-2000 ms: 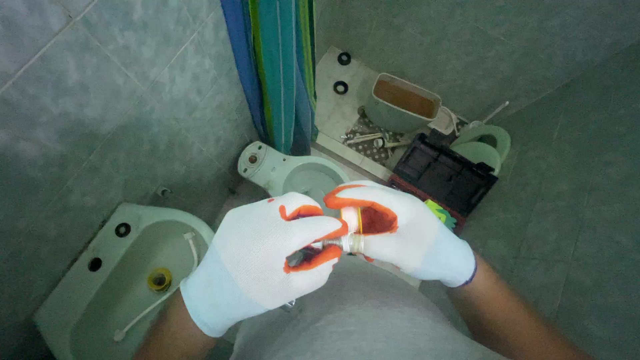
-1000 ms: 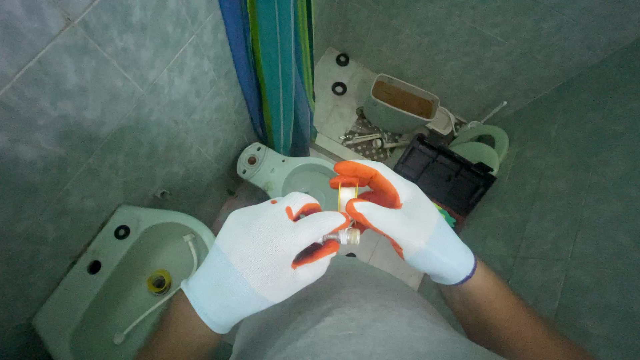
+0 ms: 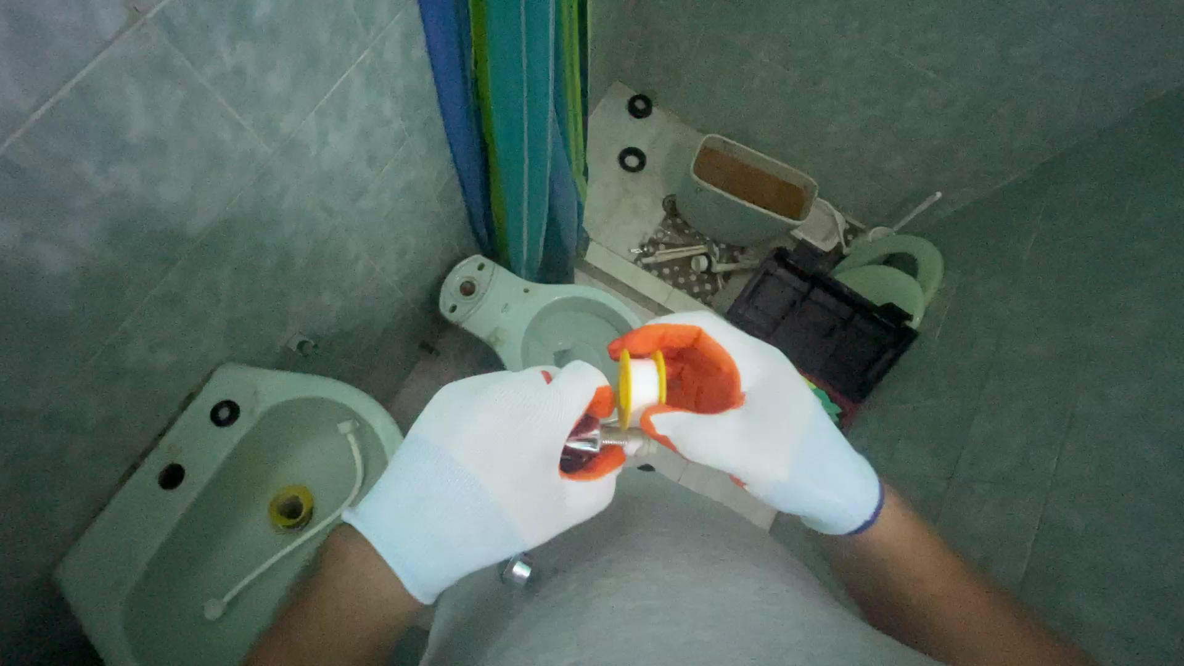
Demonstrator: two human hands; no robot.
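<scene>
Both hands wear white knit gloves with orange coated palms. My left hand (image 3: 509, 449) grips a chrome plumbing fitting (image 3: 583, 442), whose threaded end points right. White tape appears to lie on that end. My right hand (image 3: 731, 412) holds a yellow-flanged spool of white thread-seal tape (image 3: 643, 388) between thumb and fingers, just above the threaded end. The part of the fitting inside my left palm is hidden.
A washbasin (image 3: 236, 398) with a white flexible hose (image 3: 277, 550) and a yellow ring (image 3: 291, 507) is at left. Beyond my hands are a toilet bowl (image 3: 578, 324), striped curtain (image 3: 527, 139), toilet cistern (image 3: 754, 190), black crate (image 3: 819, 314) and green toilet seat (image 3: 911, 250).
The tape spool has moved in my right hand's fingers and shows more plainly beside the fitting. My right hand has turned about the threaded end; my left hand stays nearly still.
</scene>
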